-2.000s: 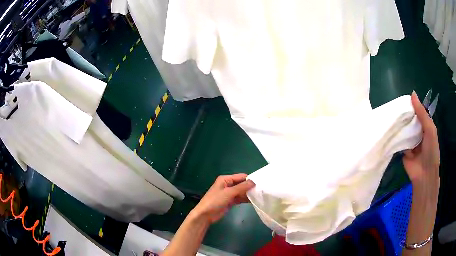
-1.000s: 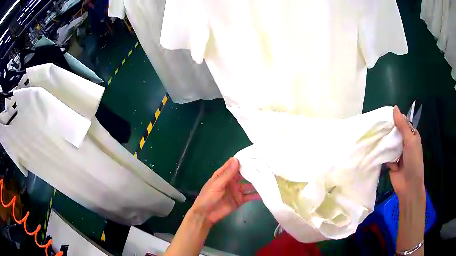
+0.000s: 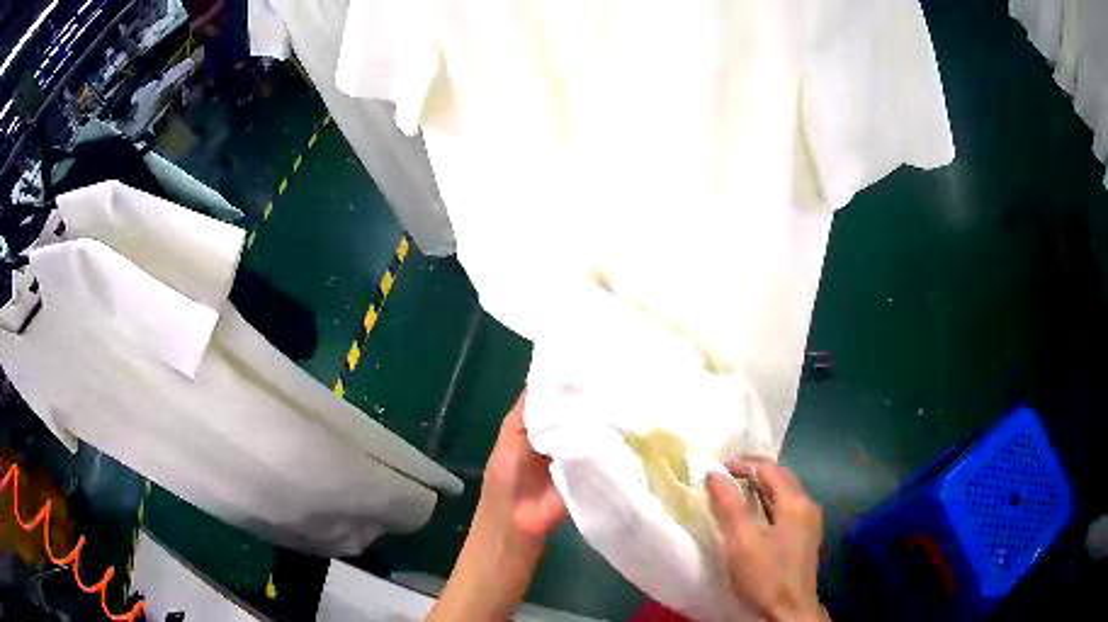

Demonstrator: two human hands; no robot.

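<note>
A white short-sleeved dress [image 3: 632, 158] hangs in front of me, its lower part lifted and bunched toward me. My left hand [image 3: 520, 486] holds the folded hem edge at the left of the bunch, its fingers partly behind the cloth. My right hand [image 3: 768, 535] is at the right of the opening, fingers bent onto the cloth edge with the inside of the garment showing beside them. The snips are not visible in my right hand now. The dress is overexposed, so seams and threads are hard to make out.
White dresses [image 3: 243, 413] hang at left, another behind the worked one [image 3: 352, 134], more at top right [image 3: 1069, 55]. A blue perforated plastic item [image 3: 1015, 498] stands low at right. An orange coiled hose [image 3: 55, 547] and white table edges [image 3: 182, 589] are at lower left.
My right hand has moved left and down from the raised right side of the skirt to the opening near my left hand. The bunched cloth has narrowed, and the snips have gone from view.
</note>
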